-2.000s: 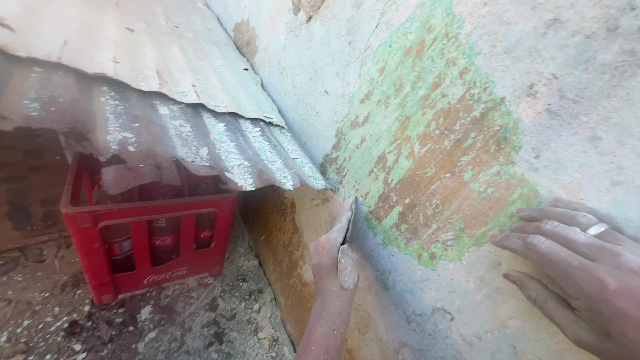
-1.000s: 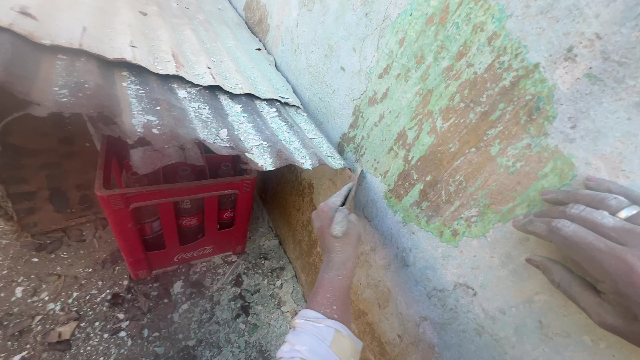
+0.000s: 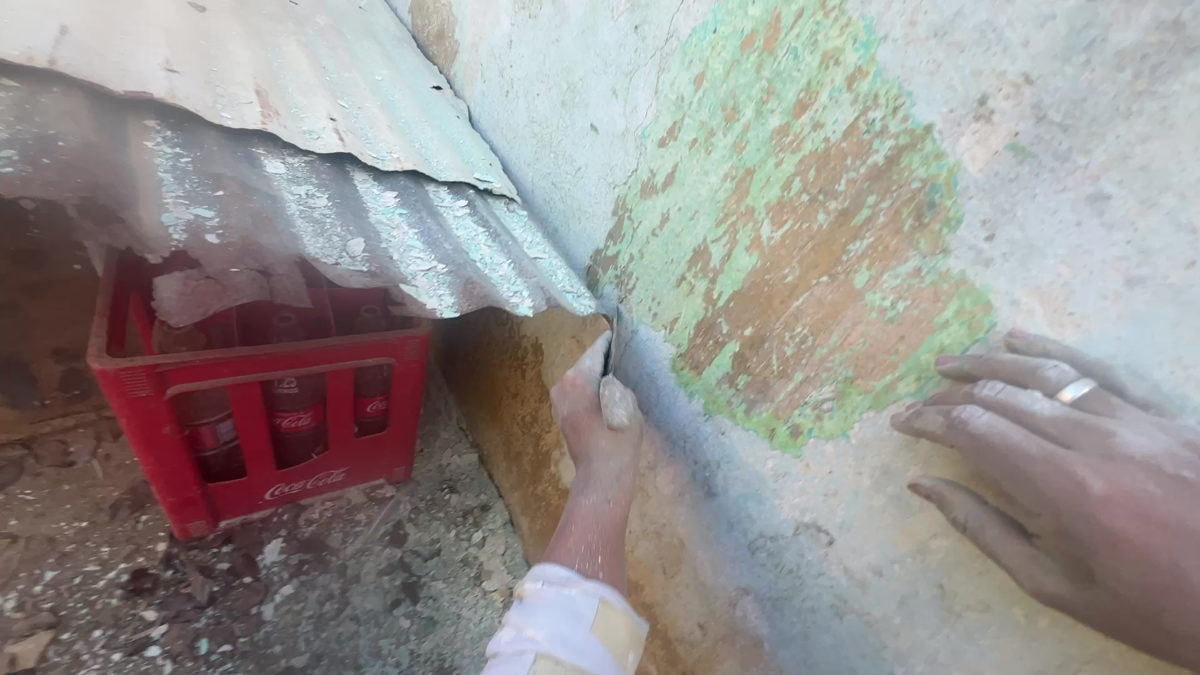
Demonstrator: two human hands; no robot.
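My left hand (image 3: 600,412), dusty and in a white cuff, is closed around a small flat-bladed hand tool (image 3: 613,352). Its blade points up to the wall beside the lower corner of the corrugated metal sheet (image 3: 403,230); the exact contact cannot be told. A pale rounded end of the tool shows at the fist. My right hand (image 3: 1050,450), with a ring on one finger, lies spread on the pale painted wall (image 3: 1059,234), holding nothing. Between the hands and above them is a patch of flaking green paint and bare brown plaster (image 3: 816,253).
A red plastic Coca-Cola crate (image 3: 309,370) with several bottles stands under the metal sheets at the left. Paint flakes lie on the sheets, and debris covers the ground (image 3: 347,572). The lower sheet's wavy edge is close to my left hand.
Both hands stay in much the same places: the left at the sheet's corner with the tool, the right spread on the wall. The tilt of the left hand and tool varies slightly.
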